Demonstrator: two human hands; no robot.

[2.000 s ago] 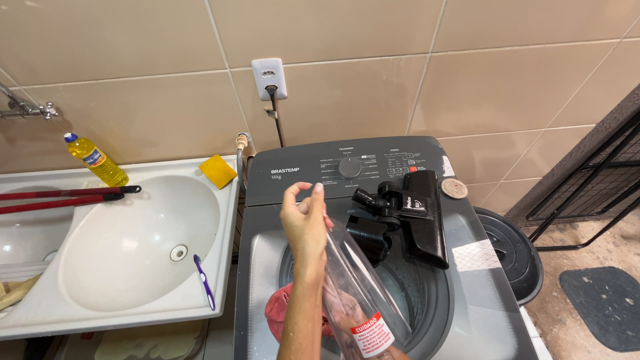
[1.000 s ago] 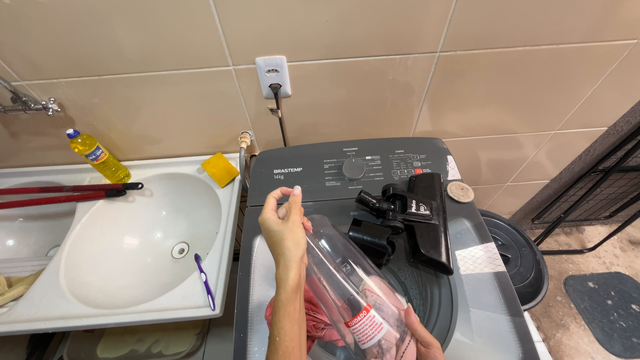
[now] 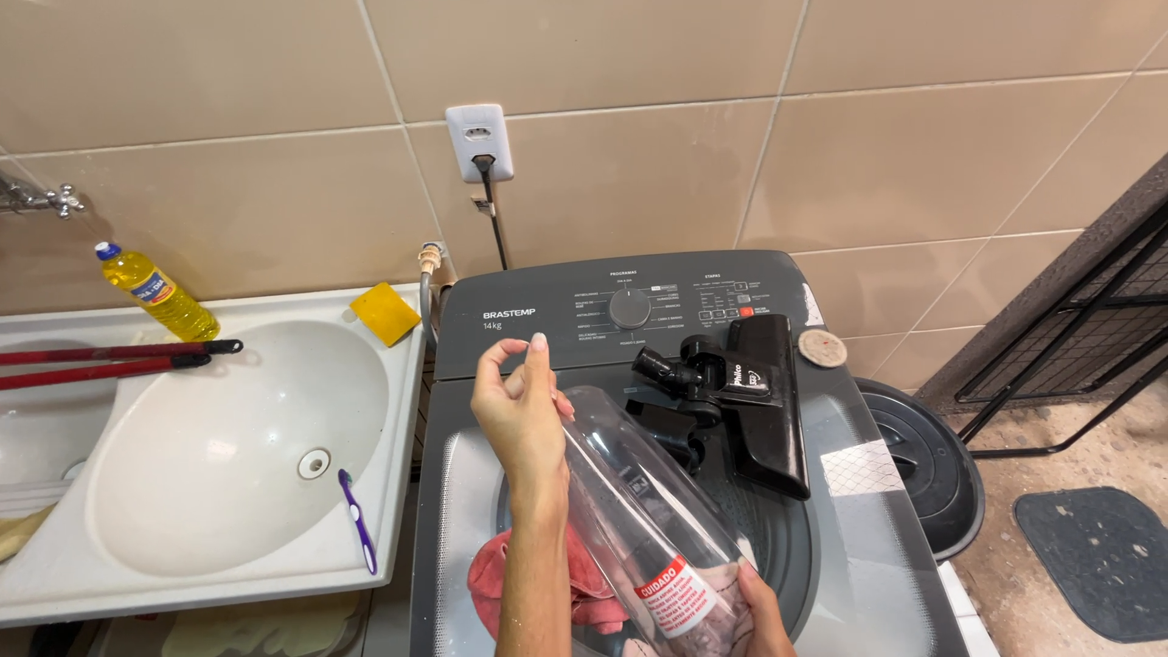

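Observation:
A clear plastic vacuum cleaner canister (image 3: 639,511) with a red and white warning label slants over the washing machine's lid. My right hand (image 3: 762,611) grips its lower right side; pale pinkish cloth or fingers show through the plastic, I cannot tell which. My left hand (image 3: 525,401) is raised at the canister's upper end, thumb and forefinger close together, other fingertips at the rim. Whether it pinches something small is unclear. Behind my left forearm a red-pink cloth (image 3: 593,584) lies on the lid. A black vacuum floor head (image 3: 766,411) and a black plastic part (image 3: 666,429) lie beyond the canister.
The washing machine (image 3: 547,310) stands beside a white sink (image 3: 228,456) with a purple toothbrush (image 3: 358,525), yellow sponge (image 3: 385,315), detergent bottle (image 3: 160,292) and red handles (image 3: 100,360). A round pad (image 3: 822,349) sits by the controls. Right are a black lidded bin (image 3: 922,465) and black rack (image 3: 1077,383).
The right hand, seen mostly through the clear plastic two seconds ago, now shows its thumb outside the canister's right side. The left hand stays raised at the upper end.

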